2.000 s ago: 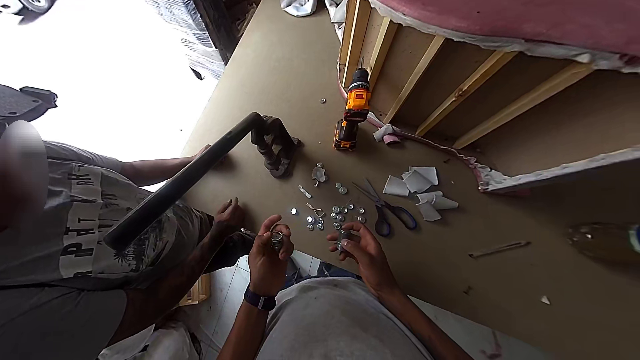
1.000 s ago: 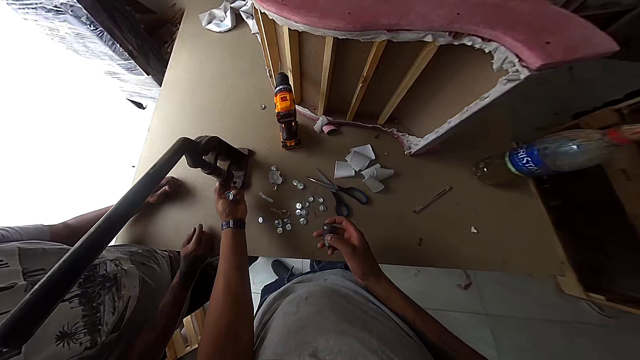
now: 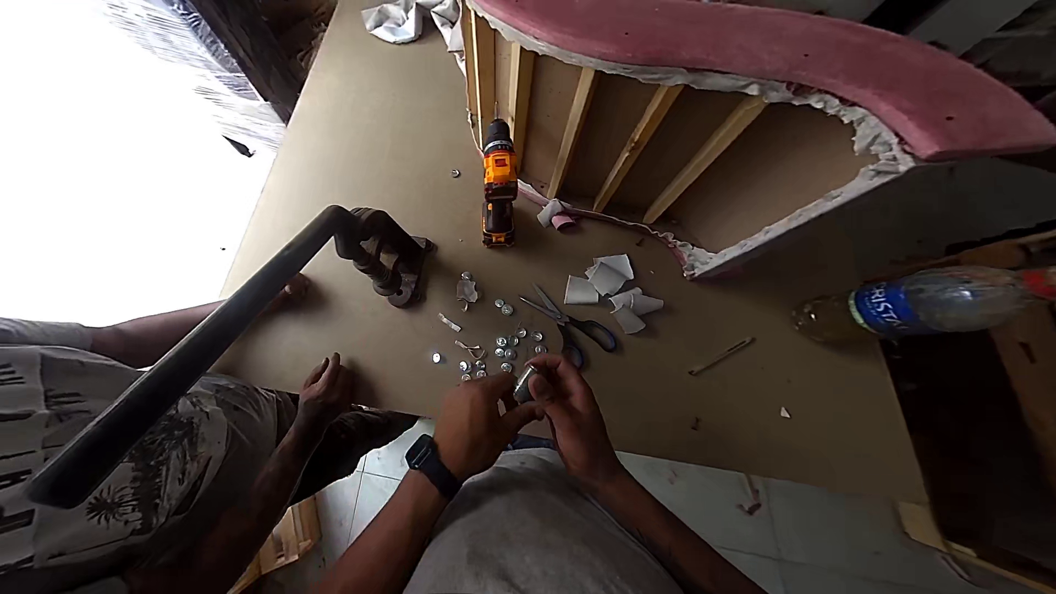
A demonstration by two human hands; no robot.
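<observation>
At the table's near edge, a small metal cylindrical piece (image 3: 524,384) is between my two hands. My right hand (image 3: 573,412) grips it between thumb and fingers. My left hand (image 3: 478,421), with a dark watch on its wrist, meets it from the left, its fingertips partly hidden. Just beyond lie several shiny metal button parts (image 3: 507,353), a torn fabric scrap (image 3: 467,290) and scissors with dark handles (image 3: 577,324). Cut pieces of pale fabric (image 3: 610,275) are to the right of these. A hand press with a long black lever (image 3: 396,256) stands at the left.
An orange cordless drill (image 3: 499,186) lies beside a wooden frame (image 3: 631,136) edged in pink upholstery. A plastic bottle (image 3: 940,304) lies at the right. At the left, a co-worker's hand (image 3: 327,388) is by the table edge, near the press lever. A thin stick (image 3: 722,356) lies right of the scissors.
My left hand has moved back from the press to my right hand. Both hands now meet at the small metal piece.
</observation>
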